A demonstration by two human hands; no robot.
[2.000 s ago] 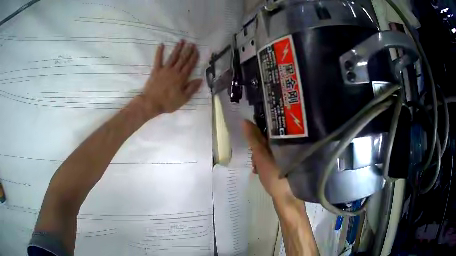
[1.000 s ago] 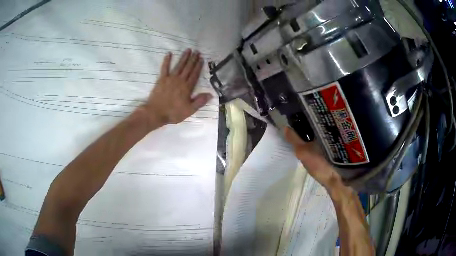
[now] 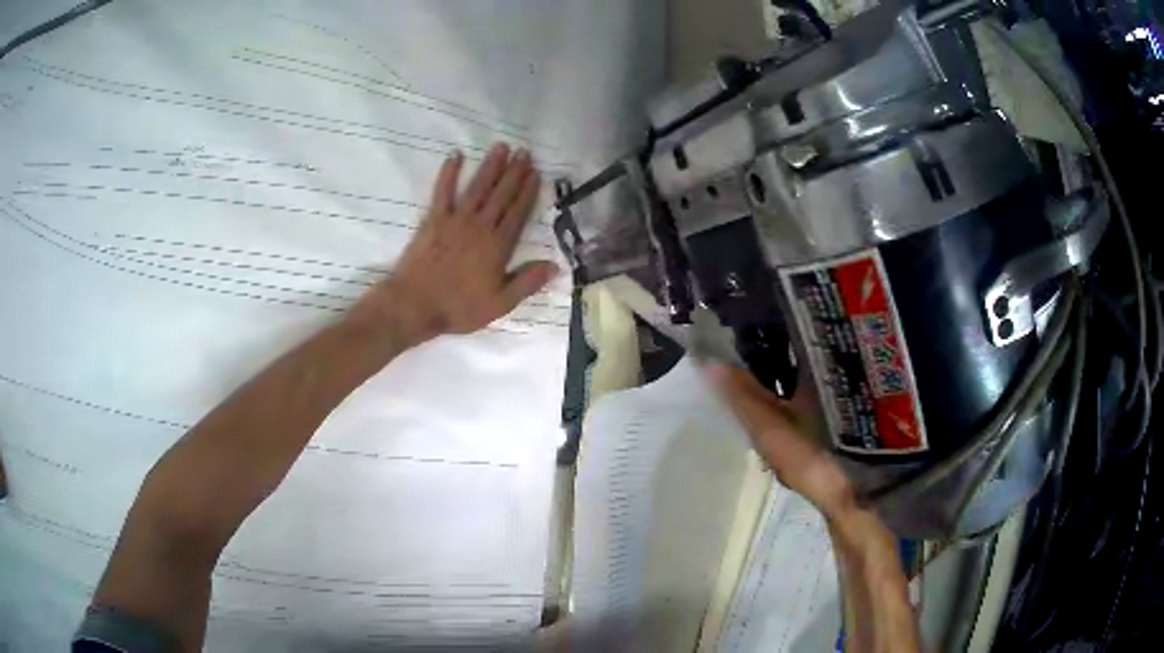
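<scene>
The straight knife cloth cutting machine (image 3: 919, 293), with its silver-and-black motor body, stands tilted at the right edge of the paper marker (image 3: 306, 523). My right hand (image 3: 766, 415) is at the machine's near side; its fingers are partly hidden behind the motor, and it appears to grip there. My left hand (image 3: 479, 249) lies flat on the marker with fingers spread, just left of the machine's metal front guard (image 3: 571, 230). Below the guard a cut gap shows the dark base plate (image 3: 657, 353) and a pale yellowish strip (image 3: 613, 338). The blade is not clearly visible.
A cut-off section of the layered fabric (image 3: 651, 472) lies right of the gap. Grey-beige power cable (image 3: 1040, 383) loops over the motor and down the right side. A dark cord crosses the top left corner. A small brown item is cut off at the left edge.
The machine has turned and shifted right with my right hand, and the gap beside the marker has opened wider. My left hand has moved slightly right and down in the picture, still flat.
</scene>
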